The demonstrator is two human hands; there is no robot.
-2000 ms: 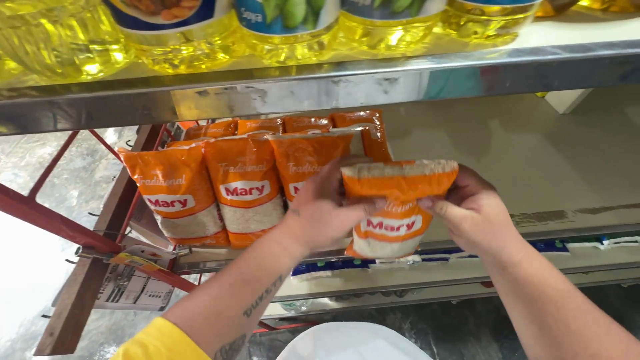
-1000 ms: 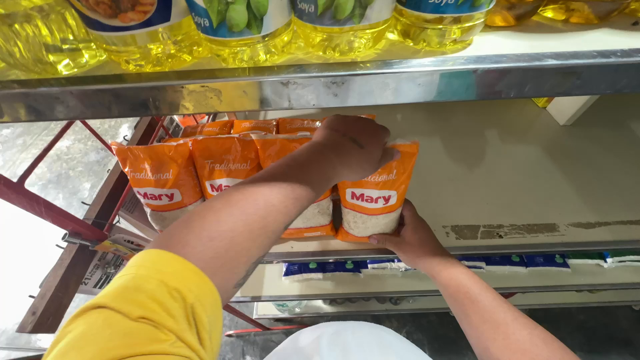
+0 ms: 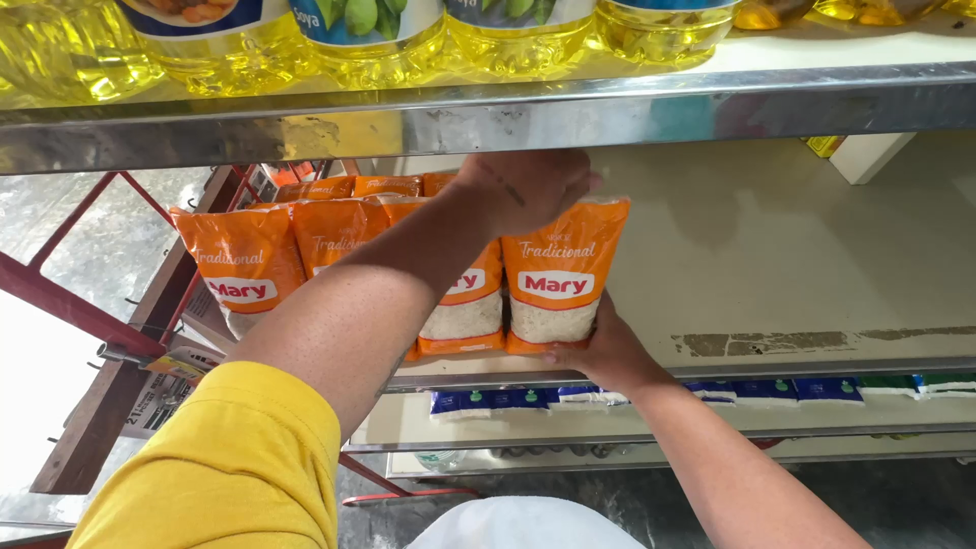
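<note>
An orange Mary rice bag [image 3: 560,282] stands upright on the metal shelf [image 3: 488,376], at the right end of a front row of similar bags. My right hand [image 3: 610,343] holds its lower right side, fingers around the edge and thumb near the bottom. My left hand [image 3: 534,187] is above and behind the bag's top, just under the upper shelf; its fingers are curled and partly hidden, and whether it touches the bag is unclear. My left forearm crosses in front of the neighbouring bags [image 3: 242,267]. More orange bags [image 3: 389,185] stand behind.
Bottles of yellow oil [image 3: 374,53] line the upper shelf, whose metal edge [image 3: 488,114] runs low over my left hand. A red metal frame [image 3: 76,305] and a wooden post [image 3: 91,435] are at left. Blue packages [image 3: 827,389] lie on the shelf below.
Two seconds ago both hands held a bag tilted in front of the row; now it stands upright at the row's right end. My left hand has moved from the bag's left side to above its top.
</note>
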